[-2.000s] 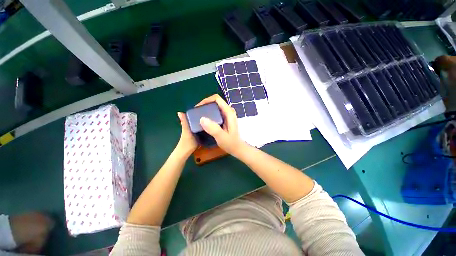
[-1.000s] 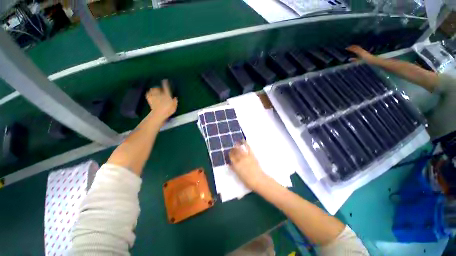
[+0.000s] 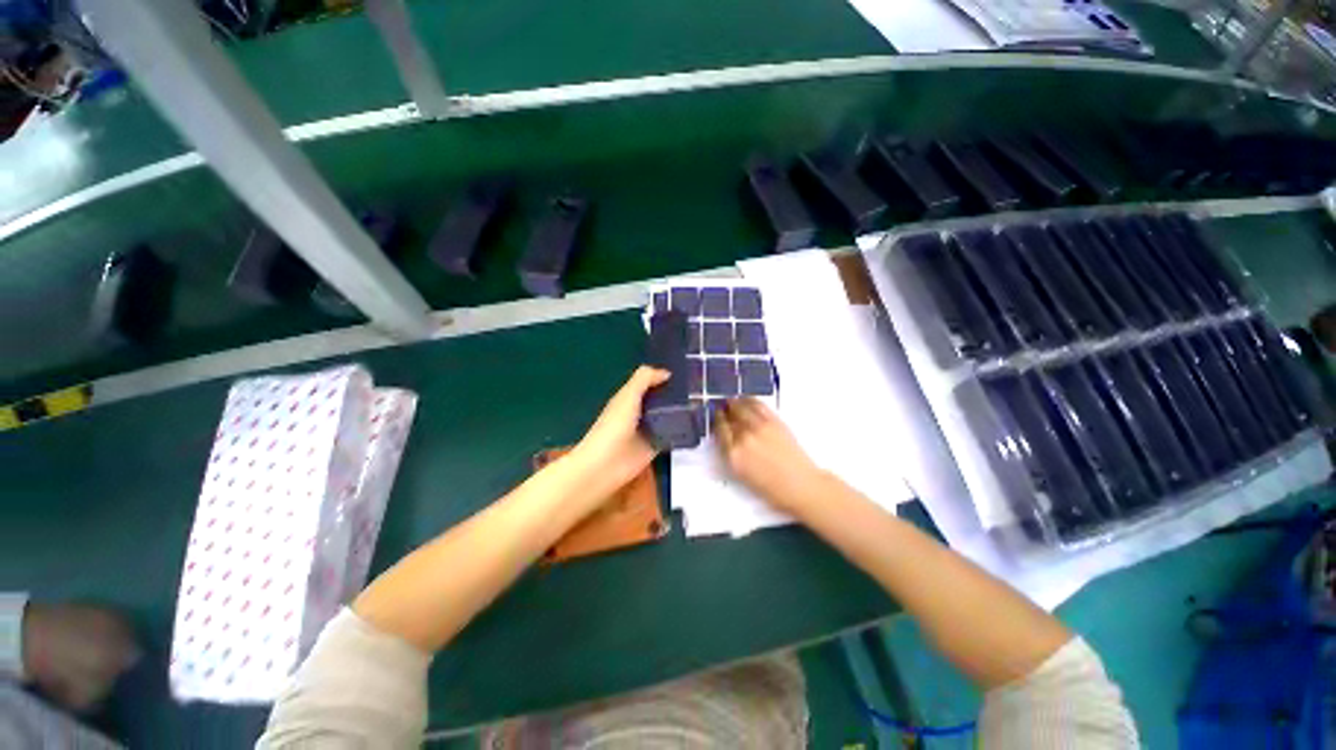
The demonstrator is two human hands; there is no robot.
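Observation:
My left hand holds a black plastic housing over the left edge of the label sheet, partly covering it. My right hand is on the lower part of the label sheet, fingertips at a dark square label; whether a label is pinched between them cannot be told. The sheet is white with a grid of dark squares. The orange positioning jig lies on the bench, partly hidden under my left hand and forearm.
A clear blister tray of black housings lies right, on white paper. Loose housings lie on the green conveyor beyond the metal rail. A wrapped white stack is left. Another person's hand shows lower left. A grey post stands upper left.
My left hand has come back from the conveyor and now holds a housing beside the label sheet. My right hand stays at the sheet's lower part. The neighbour's arm has left the conveyor at right.

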